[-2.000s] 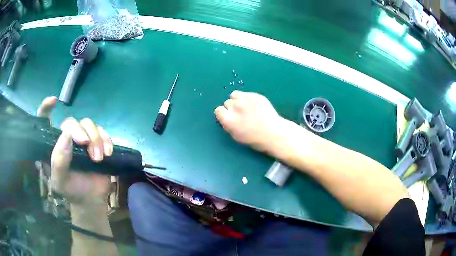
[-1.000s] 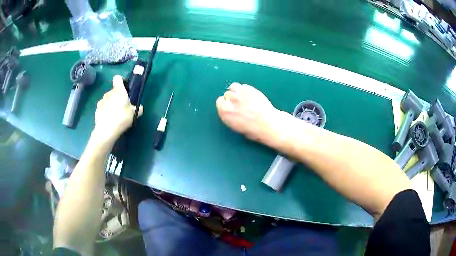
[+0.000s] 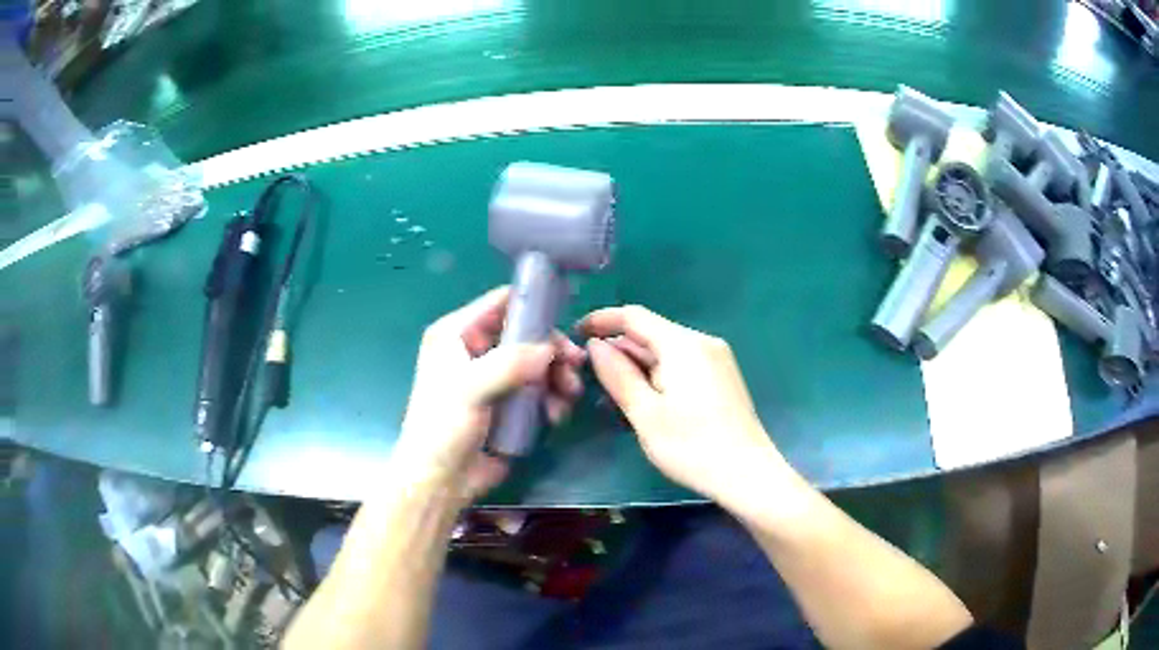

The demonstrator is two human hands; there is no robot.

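Observation:
My left hand [image 3: 473, 381] is closed around the handle of a grey handheld fan unit [image 3: 552, 216]. The unit is held upright above the bench, its round head at the top and its grille side turned to the right. My right hand [image 3: 680, 394] is beside the handle, thumb and index finger close together near the left fingertips. Whether it pinches something small cannot be made out. The black electric screwdriver [image 3: 225, 333] lies on the bench at the left with its cord looped beside it. The hand screwdriver [image 3: 276, 362] lies next to it, partly crossed by the cord.
Tiny screws [image 3: 404, 231] lie scattered left of the held unit. Another fan unit [image 3: 102, 333] and a clear bag of screws [image 3: 159, 203] are at the far left. A pile of grey units [image 3: 960, 197] rests partly on pale yellow card [image 3: 998, 381] at the right.
The electric screwdriver has left my left hand and lies on the bench. My left hand has taken up the fan unit that lay under my right forearm. The view has shifted right.

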